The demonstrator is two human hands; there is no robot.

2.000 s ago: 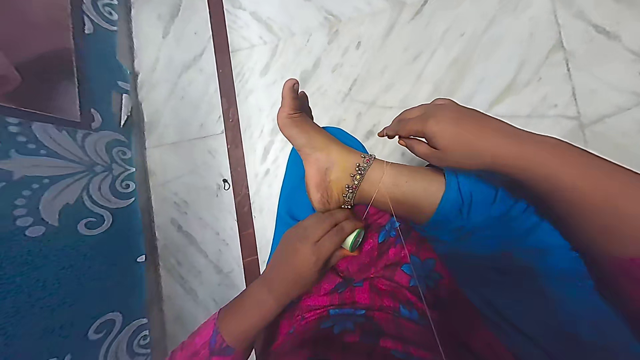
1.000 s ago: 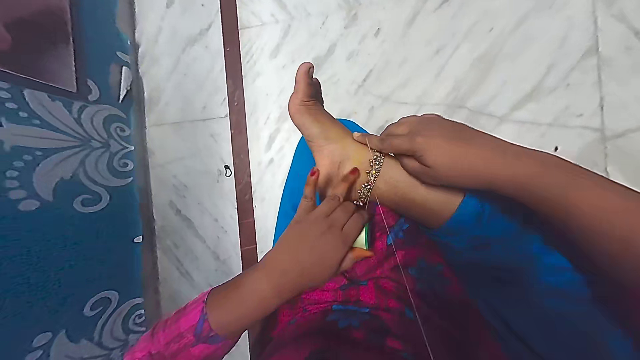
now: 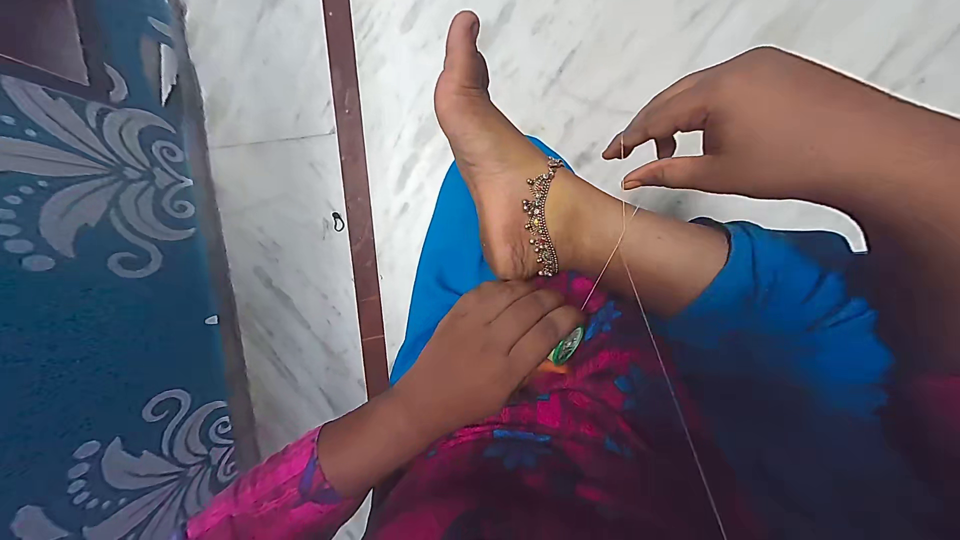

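Note:
My left hand (image 3: 487,352) is closed round a thread spool (image 3: 568,345) with a green rim, just below the heel of a bare foot (image 3: 487,142). A beaded metal anklet (image 3: 541,217) circles the ankle. My right hand (image 3: 720,135) is raised to the right of the foot, above the shin, thumb and forefinger a little apart. A thin pale thread (image 3: 621,225) runs from the spool up to these fingertips, and another length crosses it and goes down over the lap. Whether the fingertips pinch the thread is not clear.
Blue trousers (image 3: 795,300) and a pink patterned garment (image 3: 555,442) cover the legs and lap. The floor is white marble (image 3: 277,225) with a brown strip (image 3: 352,150). A blue patterned mat (image 3: 90,322) lies at the left, and a small black loop (image 3: 337,221) is on the marble.
My right hand was at the anklet one second ago and is now lifted away to the right. My left hand has moved down from beside the anklet to below the heel, still with the spool.

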